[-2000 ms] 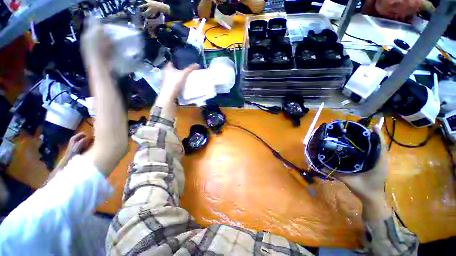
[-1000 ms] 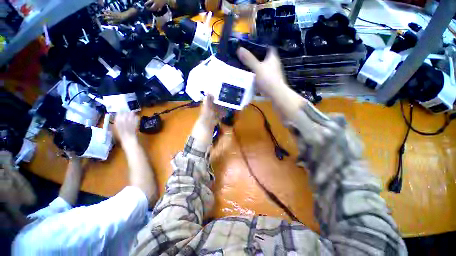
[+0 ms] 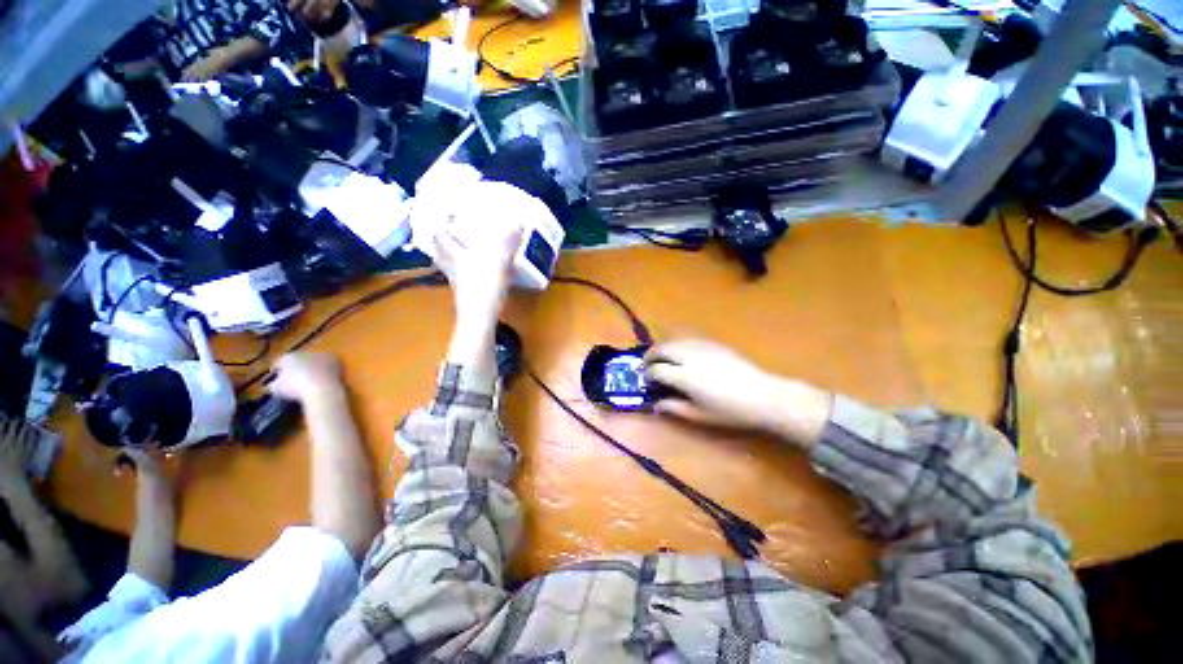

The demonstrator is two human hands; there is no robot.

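My left hand [image 3: 477,256] is on a white camera body [image 3: 454,201] with a black head at the back of the bench, fingers around its near side. My right hand [image 3: 694,383] holds the right edge of a small black front housing [image 3: 616,378] with a visible circuit board, low over the orange tabletop. Another black housing [image 3: 507,350] lies just right of my left forearm, partly hidden by it. A black tail cable [image 3: 623,448] runs from near it toward me.
Stacked clear trays [image 3: 727,156] with black parts stand at the back. A loose black housing [image 3: 749,230] lies before them. White cameras [image 3: 941,119] sit back right, behind a grey post [image 3: 1025,110]. A coworker's hands [image 3: 306,376] work among cameras and cables at left.
The camera has moved left and back from both hands, with only my left hand on it now. My right hand has left it, come down and taken a front housing.
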